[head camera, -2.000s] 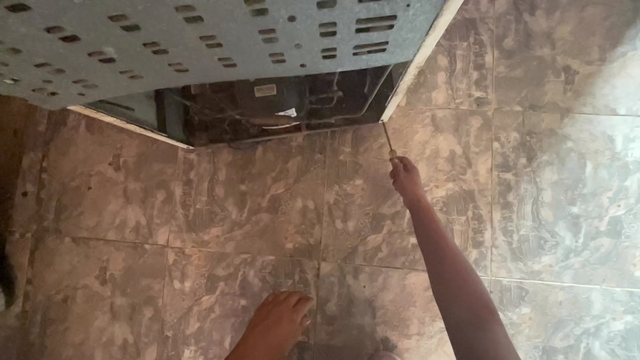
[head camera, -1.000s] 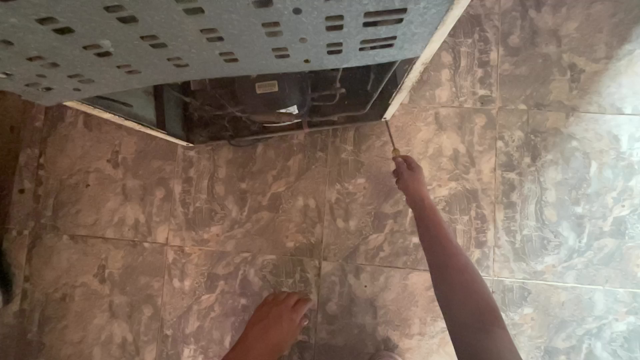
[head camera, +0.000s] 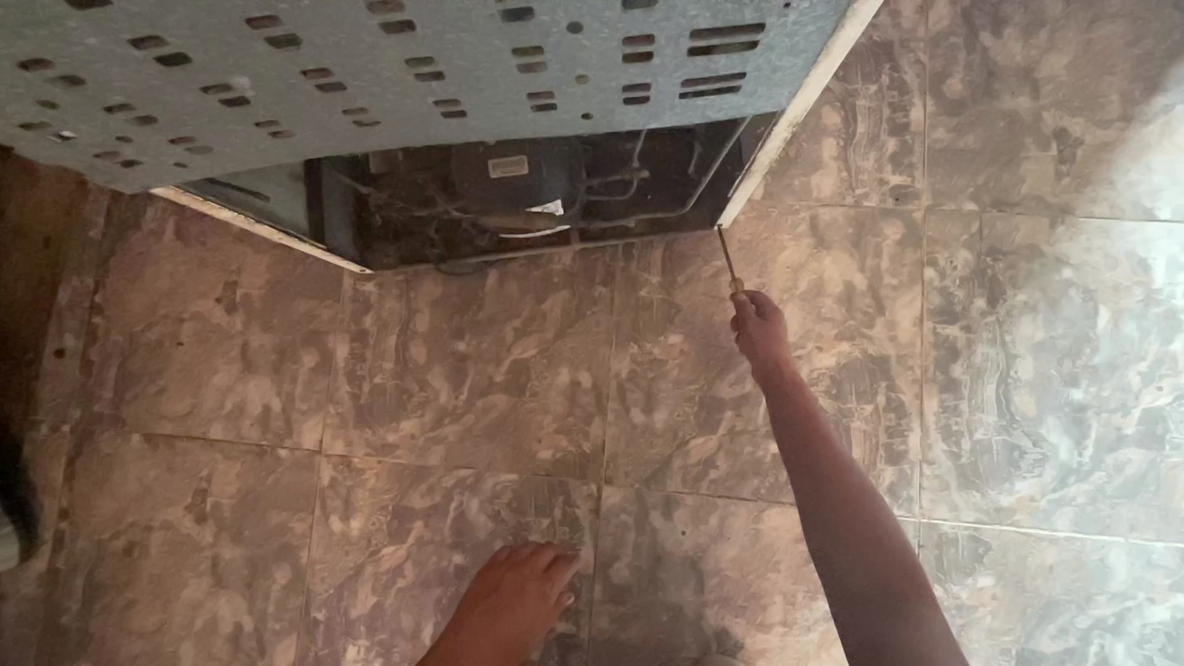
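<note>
My right hand (head camera: 761, 335) grips the handle of a screwdriver (head camera: 728, 259), its shaft pointing up to the lower corner of the appliance's white side edge (head camera: 800, 106). Whether the tip sits in a screw is too small to tell. Above stands the appliance's perforated grey metal back panel (head camera: 388, 83). Below that panel, an open bay shows a dark rounded compressor (head camera: 518, 180) and thin metal pipes (head camera: 638, 220). Near the bottom of the view, my left hand (head camera: 518, 597) is over the tiled floor, fingers bent and close together, with no object visible in it.
Marbled floor tiles (head camera: 481, 370) spread around the appliance. Another pale edge (head camera: 268, 231) of its casing slants down at the left of the bay. A dark object (head camera: 17, 499), partly cut off, lies at the far left edge. Bright light falls on the tiles at the right.
</note>
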